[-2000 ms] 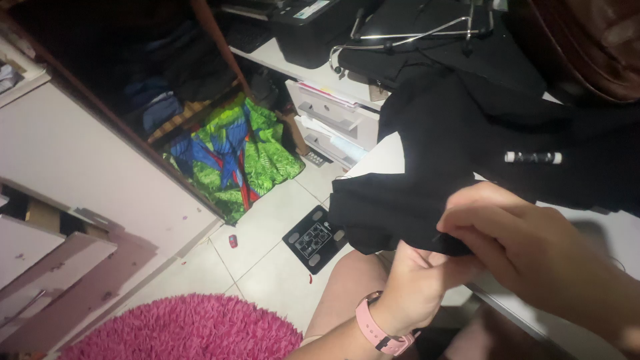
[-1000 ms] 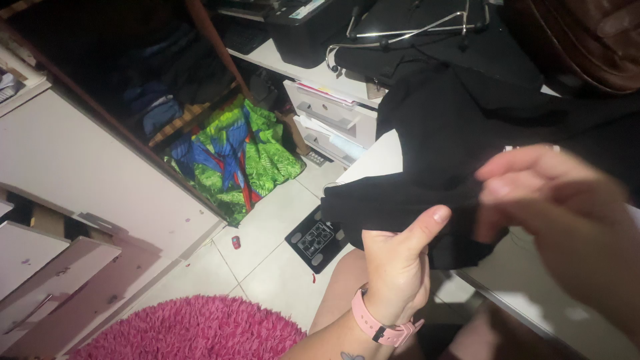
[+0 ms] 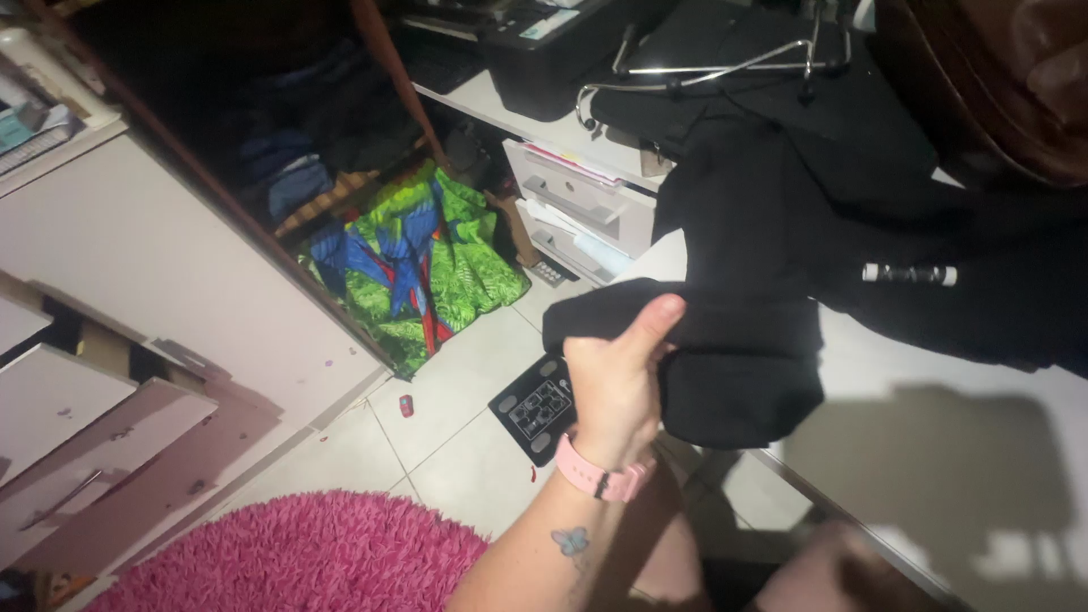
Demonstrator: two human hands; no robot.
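Observation:
Black fabric (image 3: pixel 744 331) lies over the edge of a white table (image 3: pixel 892 391) and hangs down past it. My left hand (image 3: pixel 620 370), with a pink watch band on its wrist, grips a fold of this fabric, thumb on top and fingers hidden beneath. On the black cloth to the right rests a small tube or spool (image 3: pixel 909 274) with white ends and a dark middle. My right hand is out of the frame.
A metal wire stand (image 3: pixel 722 72), a black bin (image 3: pixel 544 59) and a brown leather bag (image 3: pixel 1003 93) are on the table's far side. Below are drawers (image 3: pixel 578 195), a bathroom scale (image 3: pixel 537 406), a parrot-print cloth (image 3: pixel 425 255) and a pink shag rug (image 3: pixel 306 552).
My right hand, at the fabric beside my left two seconds ago, has left the view. The tube, partly covered a second ago, shows again. My left hand keeps hold of the fabric.

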